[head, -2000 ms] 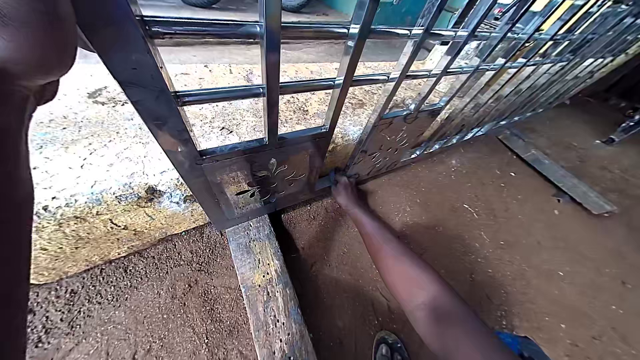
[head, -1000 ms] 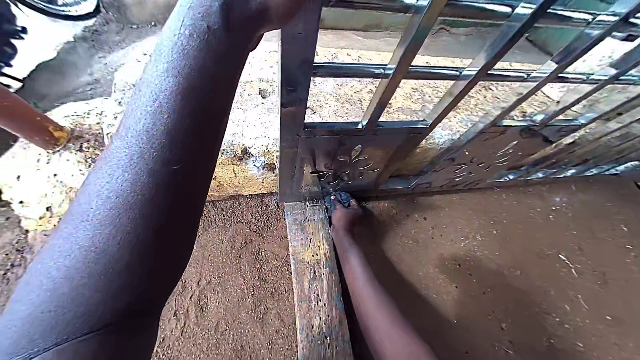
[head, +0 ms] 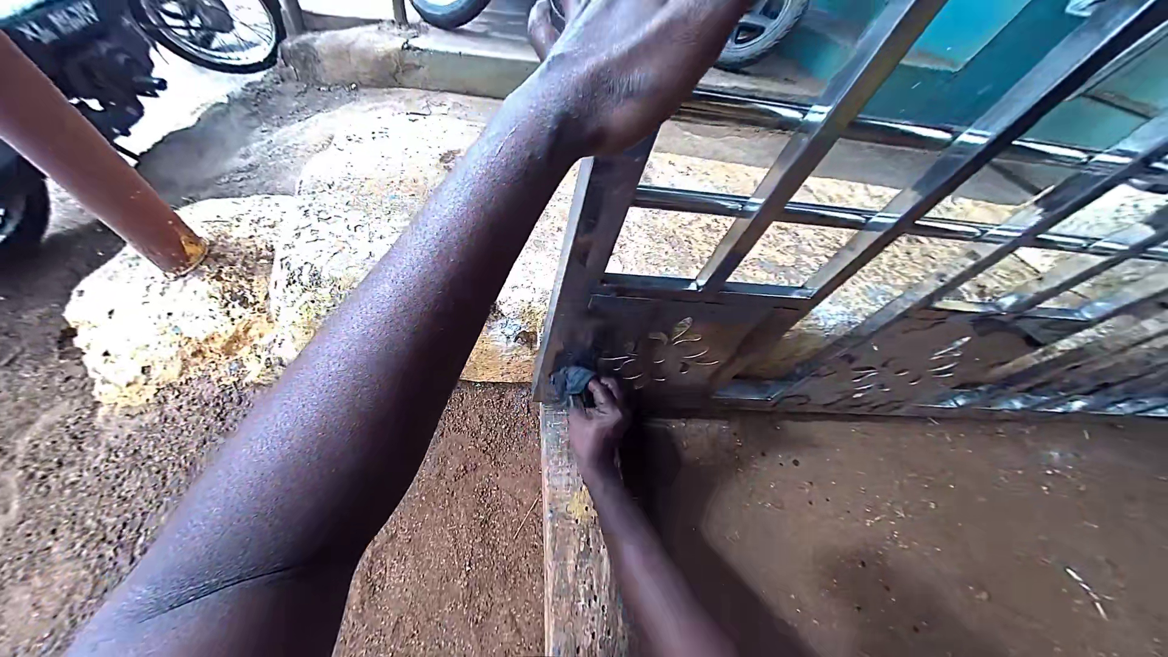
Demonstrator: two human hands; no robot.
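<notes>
A metal gate or grille frame (head: pixel 730 292) with slanted bars and a lower panel (head: pixel 671 351) of leaf-shaped cutouts stands with its bottom corner on a worn wooden plank (head: pixel 570 529). My right hand (head: pixel 599 422) holds a dark cloth (head: pixel 573 380) against the panel's lower corner, beside the upright end post (head: pixel 579 265). My left arm reaches up across the view, and my left hand (head: pixel 630 68) is at the top of the end post, partly cut off by the upper edge; its fingers' grip is hidden.
Behind the frame runs a rough concrete ledge (head: pixel 365 182) with chipped paint. A rust-coloured pole (head: pixel 109 155) stands at the left, by a parked motorcycle (head: pixel 87 82). More wheels show at the top. Brown soil (head: pixel 912 529) lies in front, with a teal wall (head: pixel 967 55) behind.
My right hand with the cloth has moved left along the bottom panel to the frame's corner. The view has shifted left, bringing the pole and motorcycle into sight.
</notes>
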